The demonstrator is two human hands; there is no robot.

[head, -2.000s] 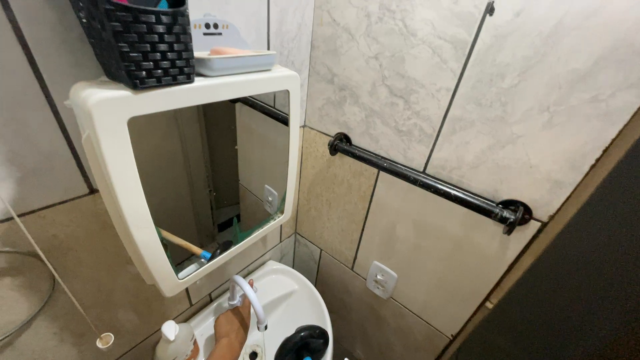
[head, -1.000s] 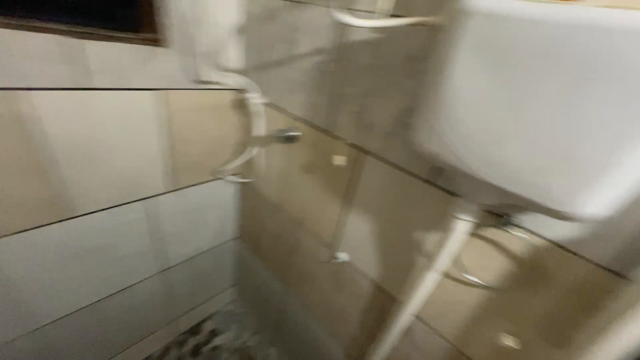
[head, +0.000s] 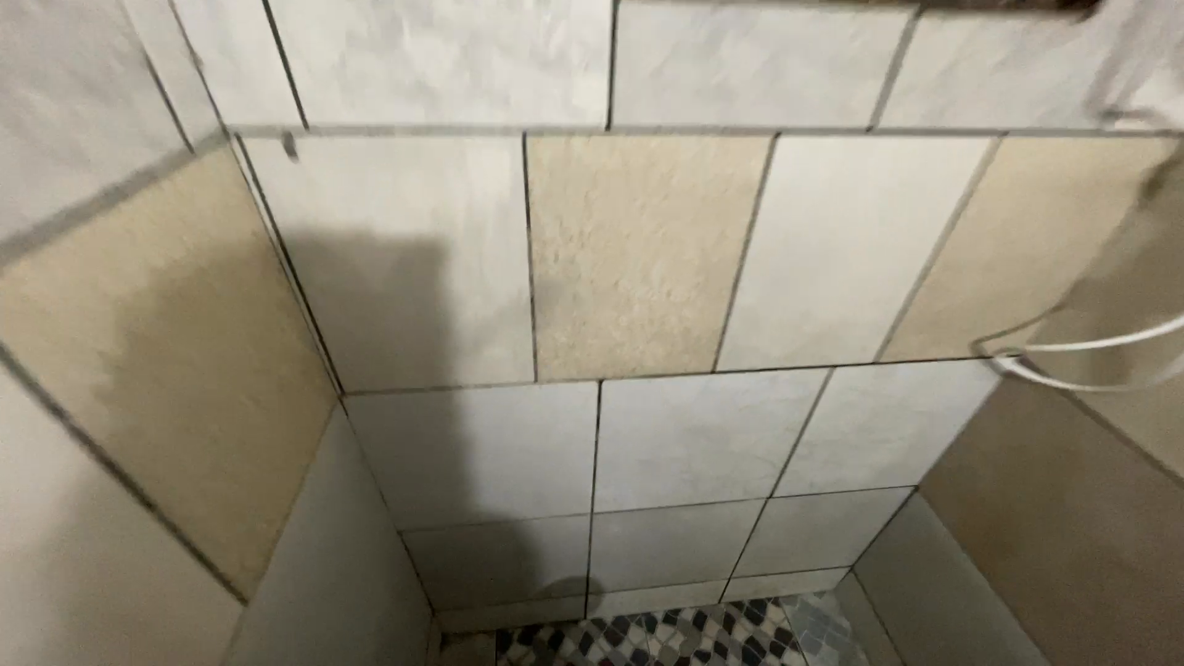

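Neither my left hand nor my right hand shows in the head view now, so what they hold cannot be seen. In front is a tiled wall with white marbled tiles (head: 703, 435) and a beige tile (head: 647, 259). A white hose or cable (head: 1091, 375) loops at the right edge. A dark shadow (head: 388, 324) falls on the left part of the wall.
Tiled side walls rise at the left (head: 213, 370) and the right (head: 1082, 518). At the bottom, the floor (head: 684, 638) has a black, white and grey mosaic pattern. A dark ledge edge (head: 999, 5) crosses the top right.
The view has swung far away from the mirror cabinet and washbasin to the tiled corner. The hand seen at the basin faucet two seconds ago is out of view.
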